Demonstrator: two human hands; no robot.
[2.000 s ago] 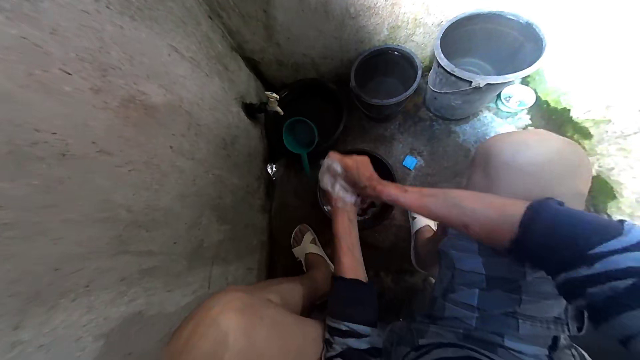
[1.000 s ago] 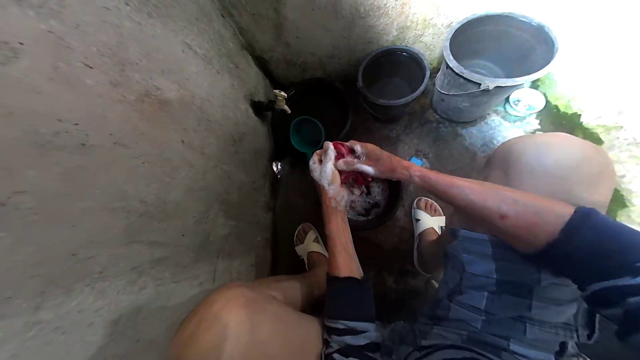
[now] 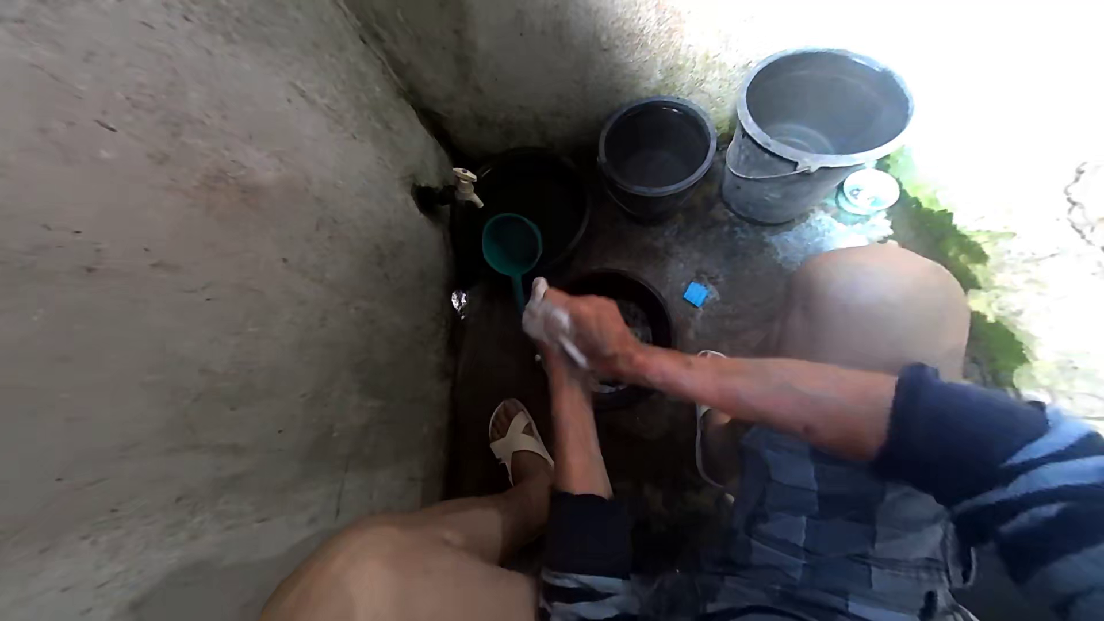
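My left hand [image 3: 549,323], wet with white suds, is pressed against my right hand [image 3: 604,332] above the left part of a dark basin [image 3: 660,315]. The right hand's fingers cover much of the left hand, and both are blurred. No cloth can be made out between them, so whether they hold one now cannot be told. Foamy water shows inside the basin beyond the right hand. A green plastic dipper [image 3: 512,245] lies just beyond the left hand, its handle pointing toward it.
A large dark tub [image 3: 576,233] stands in the corner under a wall tap [image 3: 466,187]. Right of it are a small dark bucket [image 3: 657,190] and a larger grey bucket [image 3: 768,194]. A blue block [image 3: 695,294] and a round white container [image 3: 868,191] sit on the floor. The concrete wall [image 3: 216,302] is at left.
One second ago a red, soapy cloth showed between my hands; now the hands are closed together and it is out of sight. The right hand has come across over the left.
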